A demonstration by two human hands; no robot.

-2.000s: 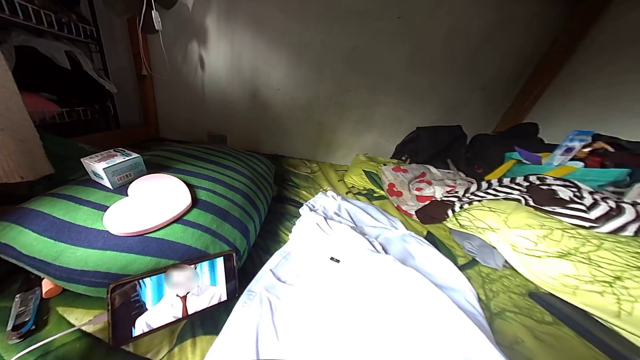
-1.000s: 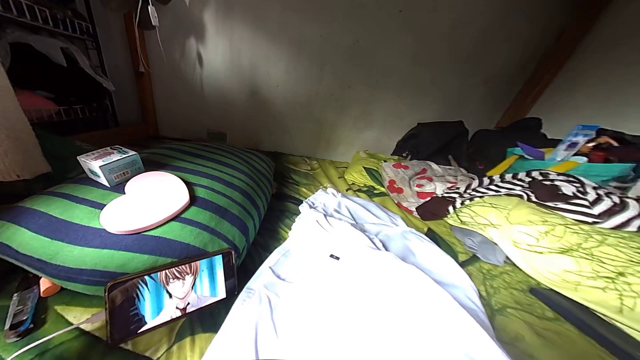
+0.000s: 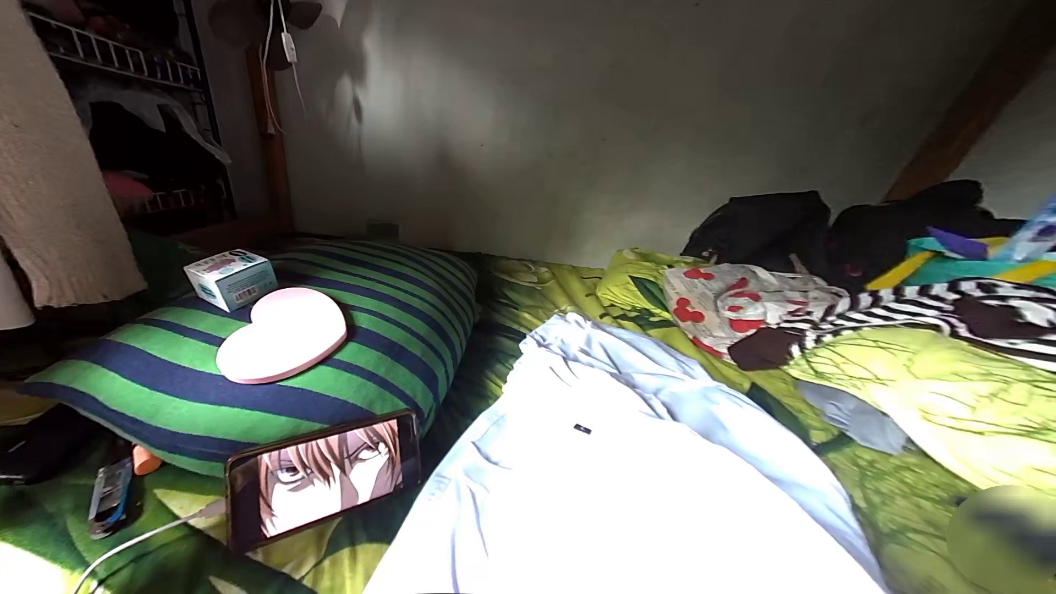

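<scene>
Neither of my hands shows in the head view. A light blue garment [image 3: 660, 495], strongly sunlit and bearing a small dark tag, stretches from the bottom edge to the middle of the bed. Left of it a smartphone [image 3: 326, 478] with a white cable leans on its long side against a green and navy striped pillow [image 3: 404, 330]; its screen shows a close-up of a cartoon face. On the pillow lie a pale pink heart-shaped object [image 3: 285, 337] and a small white and teal box [image 3: 232, 280].
A patterned bag with red shapes [image 3: 701, 305], a black-and-white striped cloth [image 3: 916, 305] and black bags [image 3: 763, 227] lie at the right. A yellow-green cloth [image 3: 932, 388] is nearer. A wire rack [image 3: 124, 58] stands at the back left, beside the wall [image 3: 536, 124].
The picture on the phone's screen has changed from a figure in a shirt and tie to a closer view of a face. At the lower right, the long dark object is no longer in view.
</scene>
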